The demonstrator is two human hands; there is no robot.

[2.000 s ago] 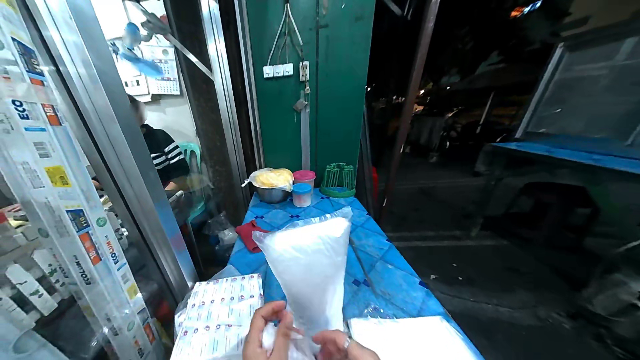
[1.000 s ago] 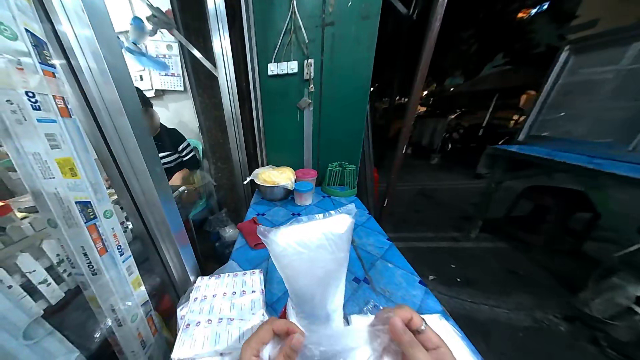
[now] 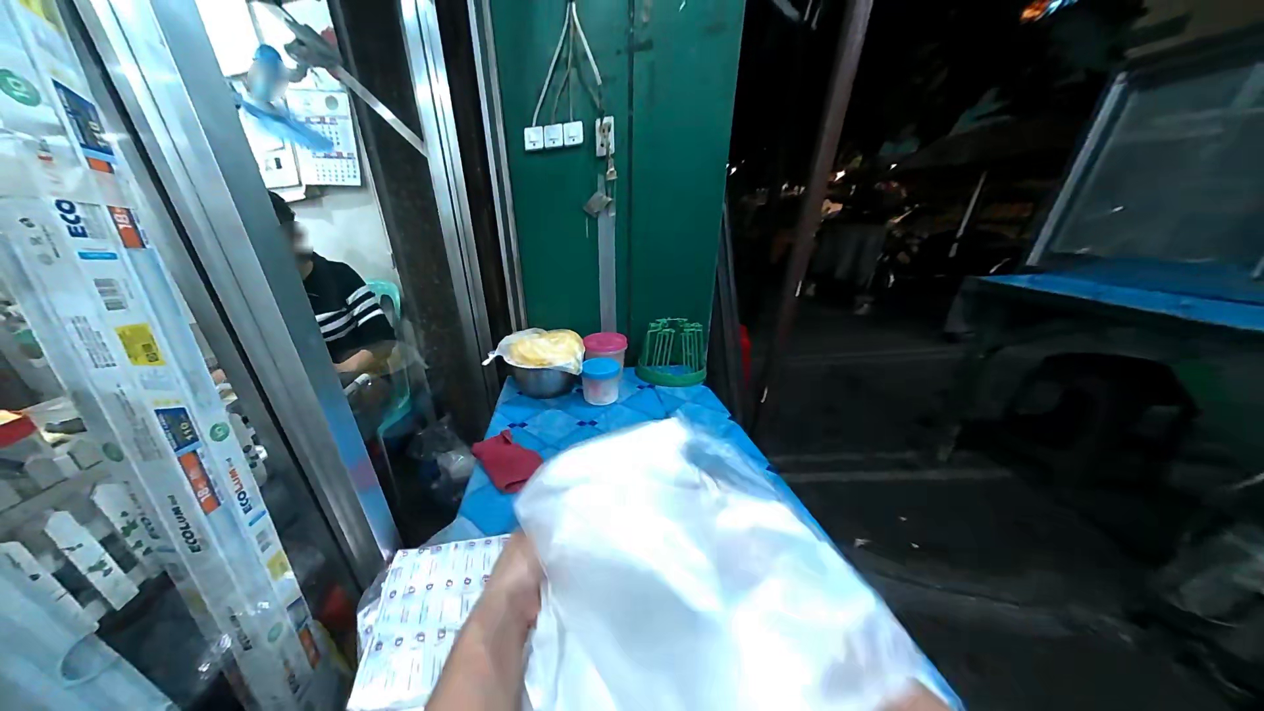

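A white-filled clear plastic bag [image 3: 691,573] is raised over the near part of the table and looks blurred. My left hand [image 3: 509,612] grips its left side, the fingers hidden behind the plastic. Only a small part of my right hand [image 3: 913,697] shows at the bottom edge, against the bag's lower right corner; its fingers are hidden. To the left of the bag lies a printed white pack [image 3: 425,612] in clear plastic. A red cloth [image 3: 507,461] rests on the blue patterned tablecloth [image 3: 632,410] beyond it.
At the table's far end stand a metal bowl [image 3: 543,381] with a yellow item in plastic, a blue-lidded container [image 3: 600,382], a pink-lidded container [image 3: 605,348] and a green rack [image 3: 673,354]. A metal door frame [image 3: 267,296] borders the left; a person [image 3: 341,301] sits behind it.
The bag has been lifted and tilted, and it now covers much of the near table. My left hand has moved to its left side; my right hand has moved right, mostly out of sight.
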